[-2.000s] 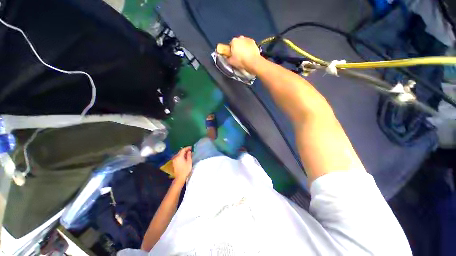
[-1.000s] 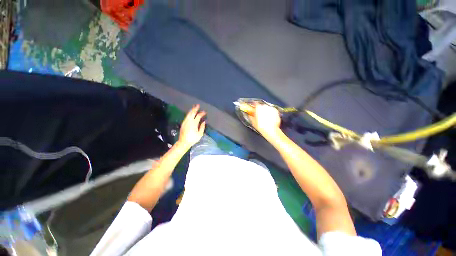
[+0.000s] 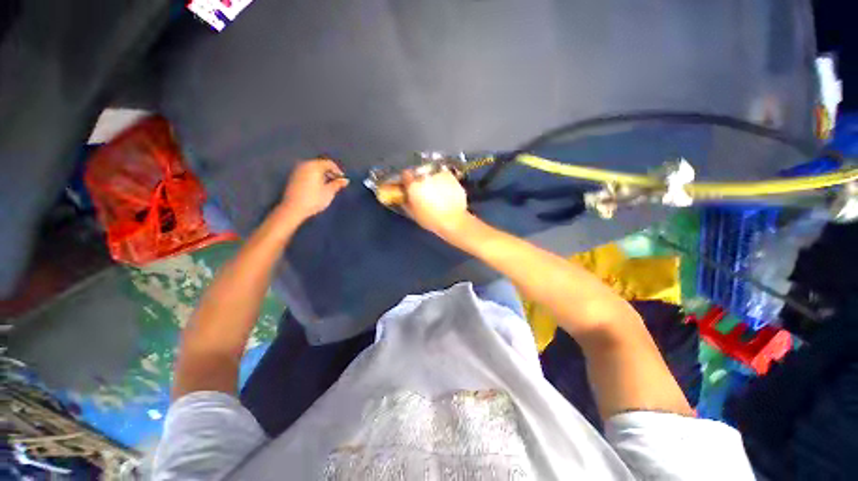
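Note:
Dark blue-grey trousers [image 3: 362, 268] lie over the near edge of the grey-covered table [image 3: 310, 70]. My right hand [image 3: 436, 199] is closed on the tan handle of the silver steam iron [image 3: 423, 165], which is over the cloth, pointing left. A yellow hose [image 3: 753, 188] and a black cable [image 3: 659, 116] run from it to the right. My left hand [image 3: 315, 190] is at the cloth left of the iron, thumb and fingertips close together; whether they pinch the cloth is unclear.
A red bag [image 3: 146, 193] is beyond the table's left side. A pink-white card [image 3: 218, 11] lies at the far left. Yellow cloth [image 3: 630, 274], a blue crate [image 3: 738, 258] and a red plastic piece [image 3: 743, 340] are below right.
The view has turned. My left hand has moved from beside the table edge onto the cloth. The iron, still in my right hand, is now closer to my left hand.

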